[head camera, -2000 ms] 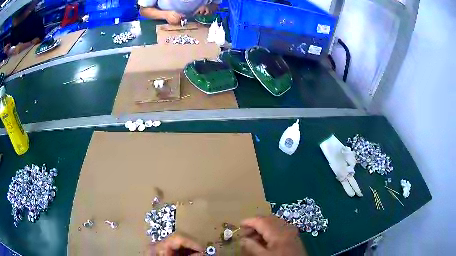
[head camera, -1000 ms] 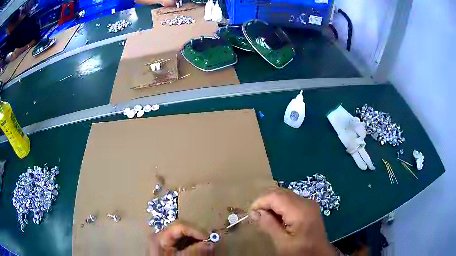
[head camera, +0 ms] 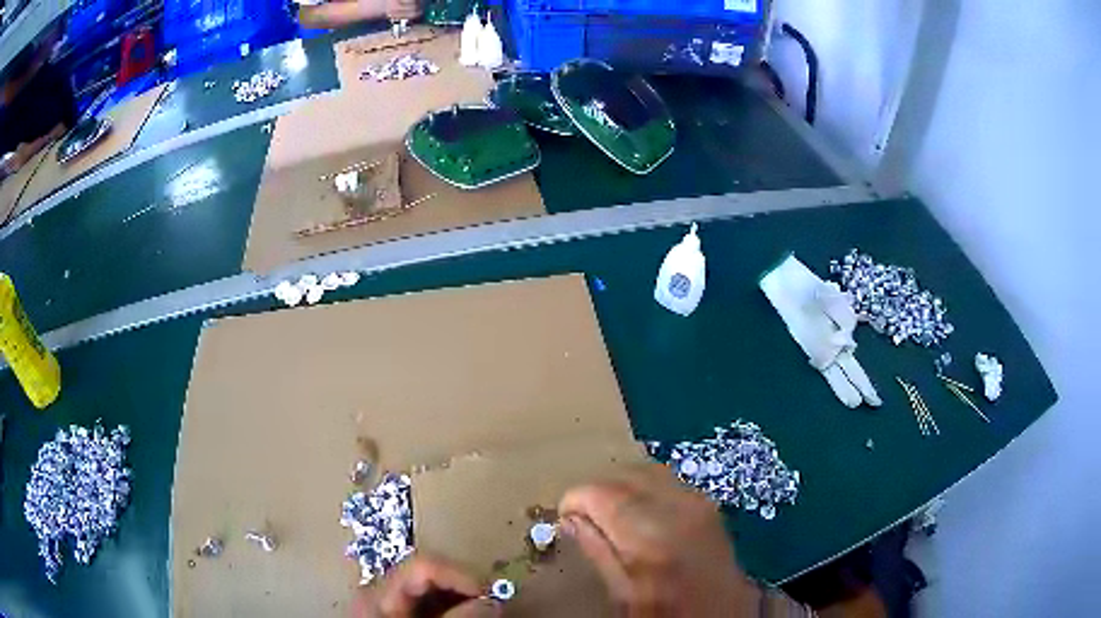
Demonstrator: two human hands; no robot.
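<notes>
My left hand (head camera: pixel 423 592), at the bottom edge and partly cut off, pinches a small white ring-like fitting (head camera: pixel 502 589) with a dark centre. My right hand (head camera: pixel 646 543) is closed, with its fingertips at the white glue spot (head camera: pixel 542 532), which has brown stains around it. The stick in it is barely visible now. Both hands are over the small cardboard pad (head camera: pixel 471 501). A pile of ring-like fittings (head camera: pixel 379 526) lies left of the pad, and a heap of cap-like fittings (head camera: pixel 734 467) lies to its right.
The large cardboard sheet (head camera: pixel 398 362) bears two joined fittings (head camera: pixel 260 541) at left. A glue bottle (head camera: pixel 682 275), white glove (head camera: pixel 821 328) and spare sticks (head camera: pixel 918 406) lie right. A yellow bottle (head camera: pixel 27 348) stands left. Green housings (head camera: pixel 473 146) and a person's arm (head camera: pixel 360 12) are across the rail.
The right fingertips have come down to the glue spot; the stick showed clearly one second ago. The left hand still holds the fitting. The camera view has shifted.
</notes>
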